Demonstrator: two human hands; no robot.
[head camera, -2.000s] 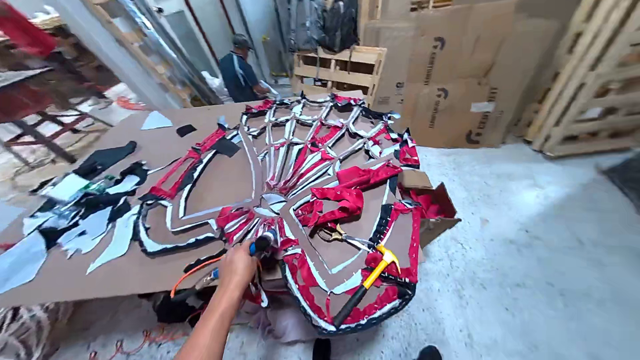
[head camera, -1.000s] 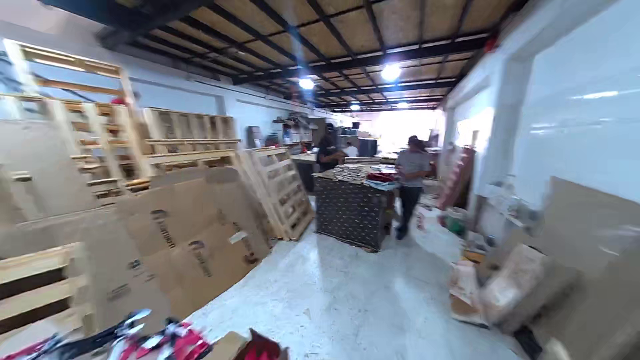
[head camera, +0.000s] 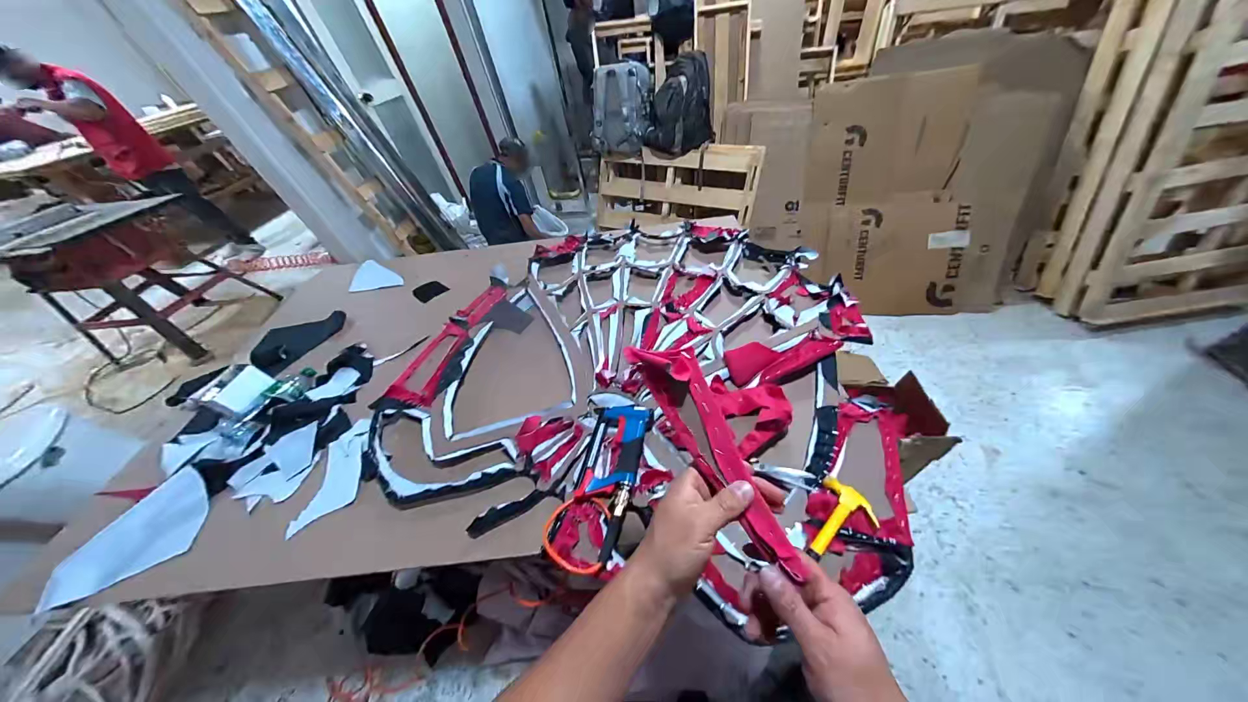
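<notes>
Both of my hands hold a long red fabric-covered strip (head camera: 726, 444) above the cardboard-topped table. My left hand (head camera: 687, 531) grips its middle, and my right hand (head camera: 814, 609) pinches its lower end. Beneath it lies a large web-like frame of red, white and black fabric-covered pieces (head camera: 624, 273). A blue and black pneumatic staple gun (head camera: 619, 448) with an orange hose rests just left of my left hand. Beside my right hand a hammer with a yellow head (head camera: 846, 507) lies on the frame. Scissors or pliers lie partly hidden behind the strip.
White and black fabric scraps (head camera: 292, 448) cover the table's left part. An open cardboard box (head camera: 912, 419) stands at the right edge. A seated person (head camera: 502, 195) is beyond the table, and another in red (head camera: 97, 117) stands far left. Wooden pallets (head camera: 1160, 175) lean at right.
Two seconds ago one hand was on the staple gun; now the gun lies free and both hands hold the red strip. The view swung away to the room and came back.
</notes>
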